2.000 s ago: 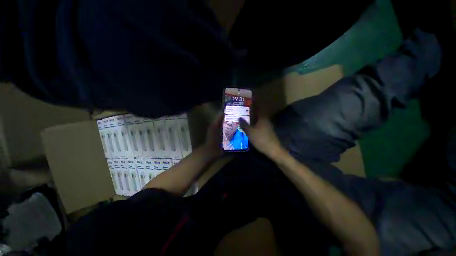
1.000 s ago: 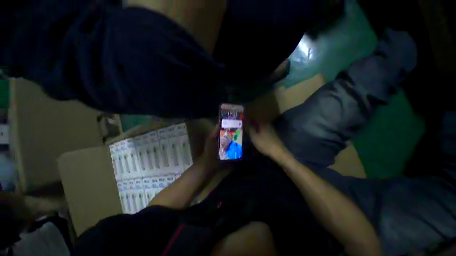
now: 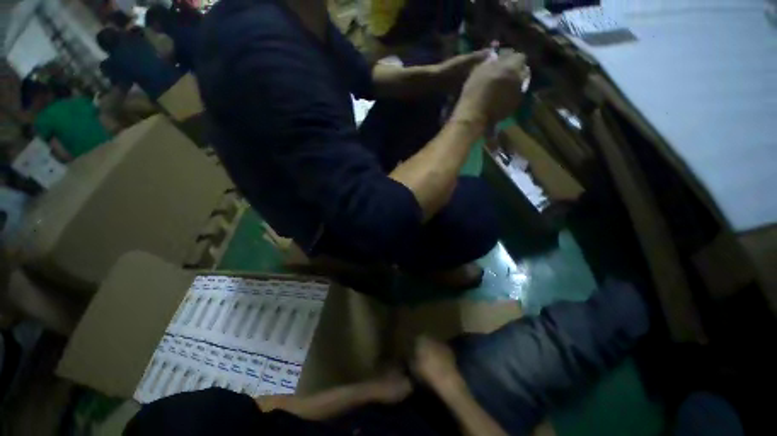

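My left hand (image 3: 388,389) is low in the picture, over my lap, blurred and dark. My right hand (image 3: 434,361) is close beside it, to the right, also blurred. I cannot tell whether either hand holds anything, and no lit phone screen shows. To the left of my hands, an open brown shipping carton (image 3: 348,336) holds neat rows of white product boxes (image 3: 247,317) with printed faces. Its flap (image 3: 128,328) spreads out to the left.
A seated person in dark clothes (image 3: 298,128) is ahead, hands raised around something small and pale. A narrow scrap box (image 3: 545,157) is on the green floor. A table with white foam (image 3: 707,94) is at right. Large cartons (image 3: 119,204) and other people are at left.
The view has tilted up, showing the seated person, table and cartons. My hands now sit lower in the picture, and the lit phone between them no longer shows.
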